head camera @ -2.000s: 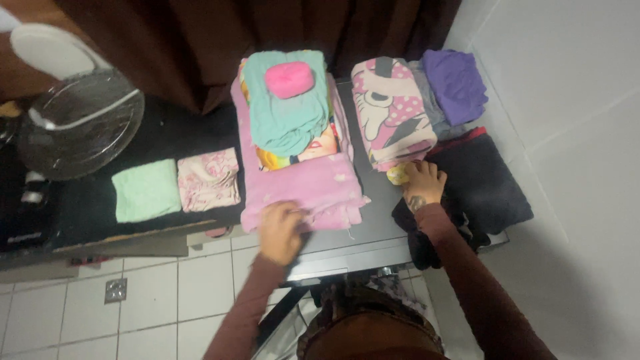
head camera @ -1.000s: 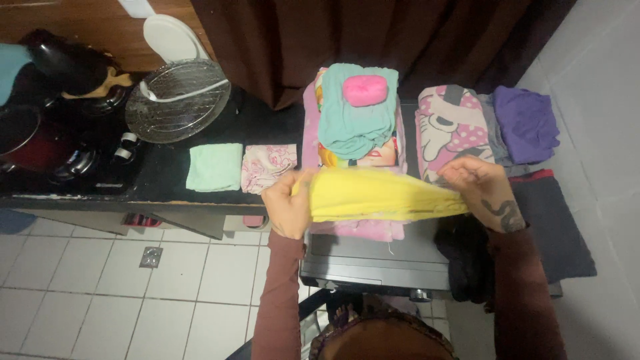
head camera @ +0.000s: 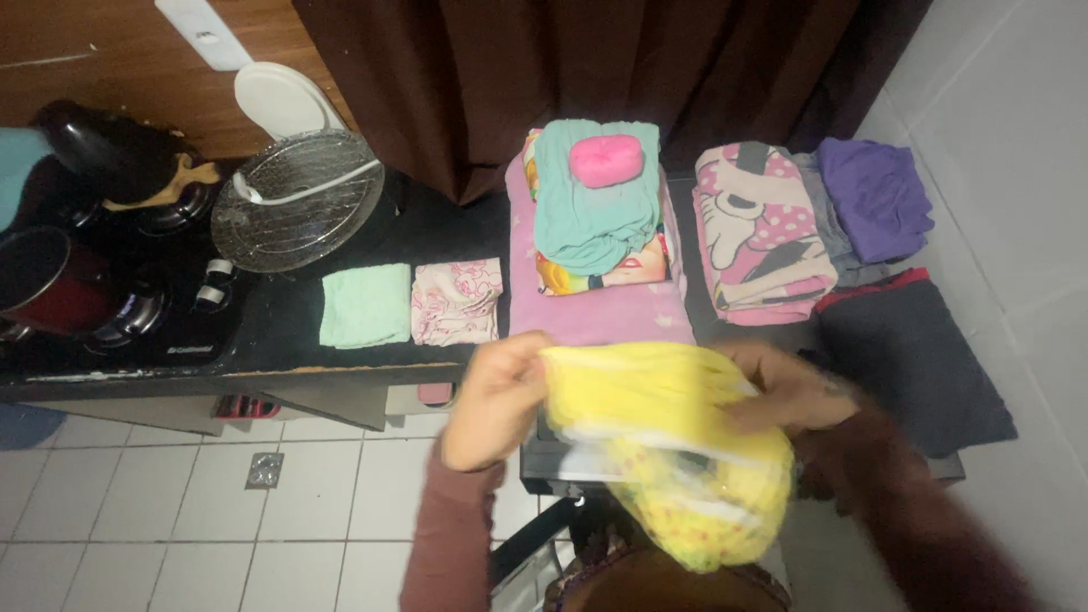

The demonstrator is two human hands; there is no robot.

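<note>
A yellow garment (head camera: 654, 391) with a patterned lower part hangs between my hands, blurred by motion. My left hand (head camera: 506, 387) pinches its upper left corner, and my right hand (head camera: 786, 391) grips its right side. Beyond it lies a folded pink cloth (head camera: 595, 314), topped by a colourful printed cloth, a folded teal cloth (head camera: 591, 217) and a rolled pink item (head camera: 606, 161). To the left are a folded mint cloth (head camera: 365, 306) and a folded floral-looking cloth (head camera: 456, 302). On the right lie a folded pink printed towel (head camera: 756, 238), a purple cloth (head camera: 875, 200) and a dark folded garment (head camera: 918, 365).
A black cooktop (head camera: 178, 319) with a red pot (head camera: 59, 289) stands at the left. Beside it, a glass lid or dish (head camera: 297, 221) holds a white utensil. A brown curtain (head camera: 552, 68) hangs behind the counter, and a tiled wall (head camera: 1020, 212) bounds the right.
My right hand has gone from the dark clothes to the yellow cloth. A second ago the yellow cloth was stretched flat between both hands; now it hangs lower with its patterned part showing.
</note>
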